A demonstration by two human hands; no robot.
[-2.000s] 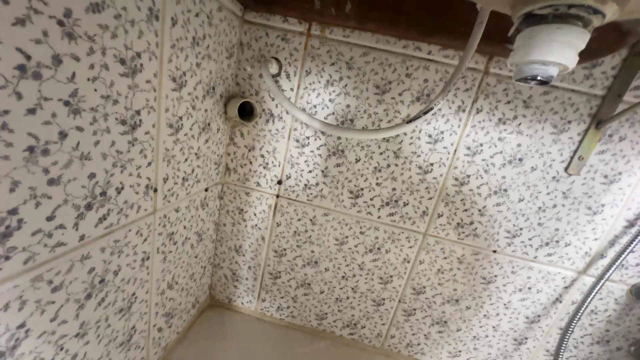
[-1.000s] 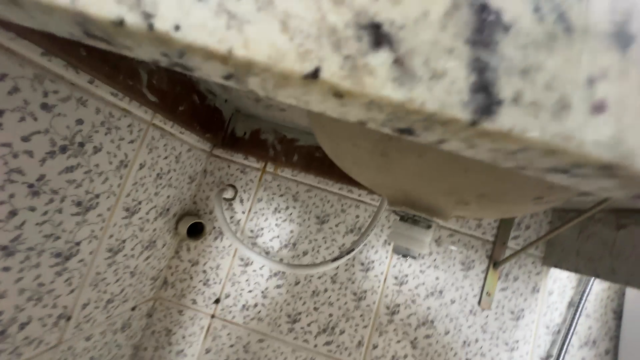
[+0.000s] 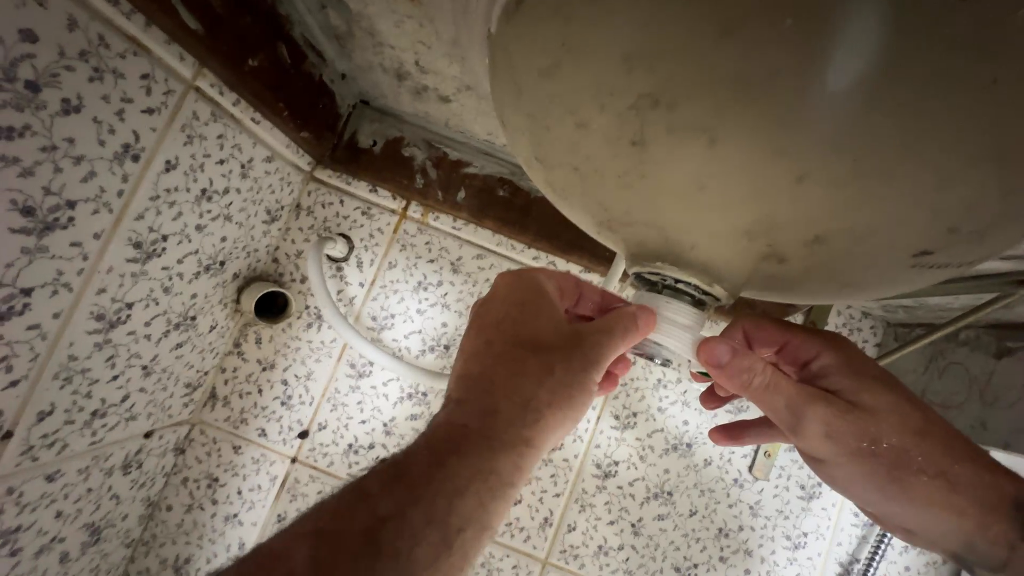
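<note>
Under the rounded sink basin [image 3: 720,160], a threaded drain tailpiece [image 3: 670,324] hangs down, wrapped in white tape or thread. My left hand [image 3: 552,336] pinches at its left side with thumb and fingertips. My right hand [image 3: 768,376] is at its right side, thumb and index finger closed on a small thing with a green edge, mostly hidden, perhaps a tape spool. The other right fingers are spread below. A white hose [image 3: 360,344] curves from a hole in the tiled wall and passes behind my left hand.
An open wall drain pipe [image 3: 270,302] sticks out near the tiled corner on the left. A brown wooden strip [image 3: 480,196] runs along the wall under the counter. A metal bracket [image 3: 766,462] shows below my right hand, and a braided metal hose [image 3: 876,552] lies at the lower right.
Both my hands have come into view and are now at the drain tailpiece, with a small thing in the right one. The view has moved close under the basin.
</note>
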